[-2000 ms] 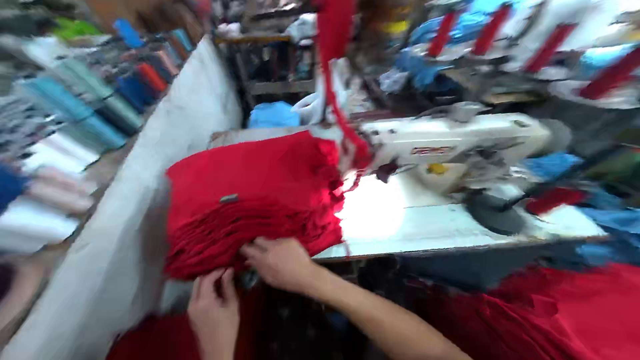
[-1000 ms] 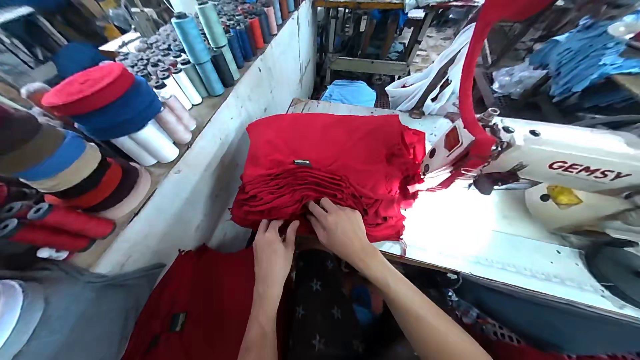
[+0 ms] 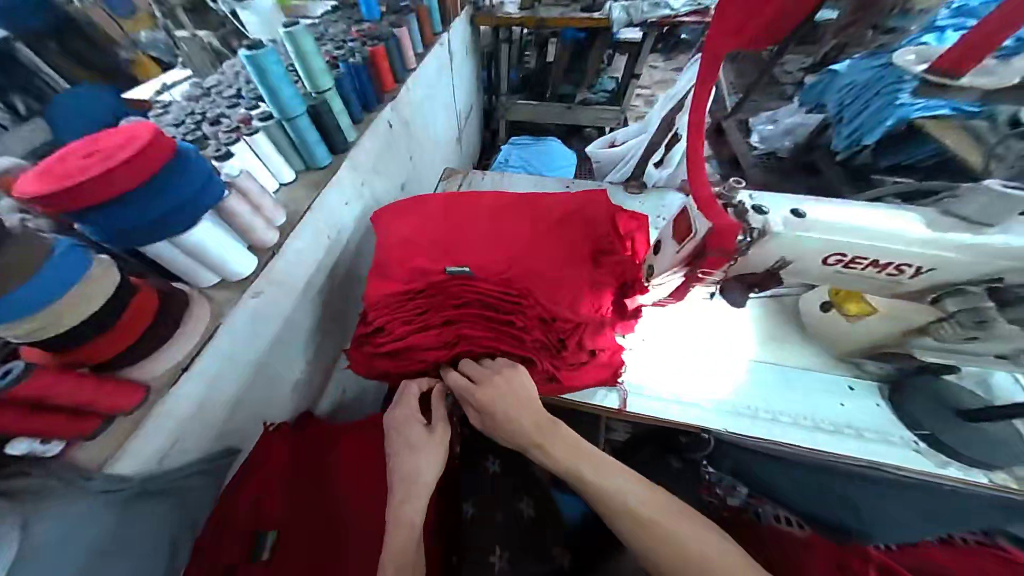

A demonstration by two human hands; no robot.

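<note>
A thick stack of red fabric pieces (image 3: 496,240) lies on the sewing machine table, its near edges fanned in folds, with a small label (image 3: 458,271) on top. My left hand (image 3: 418,424) and my right hand (image 3: 498,396) meet at the stack's near edge, fingertips almost touching. Whatever sits between the fingers is too small and hidden to tell. More red fabric (image 3: 320,496) with a label hangs below, left of my left hand. The white Gemsy sewing machine (image 3: 872,260) stands to the right, a red fabric strip (image 3: 701,128) running down to its head.
A low white wall (image 3: 320,232) borders the table on the left. Behind it stand many thread spools (image 3: 276,88) and stacked rolls of coloured tape (image 3: 96,172). Light blue fabric (image 3: 534,156) lies beyond the table's far edge. A black round part (image 3: 960,420) is at the right.
The view has swung and moved closer since two seconds ago. Both hands stay at the near edge of the red stack, their fingertips now closer together than one second ago.
</note>
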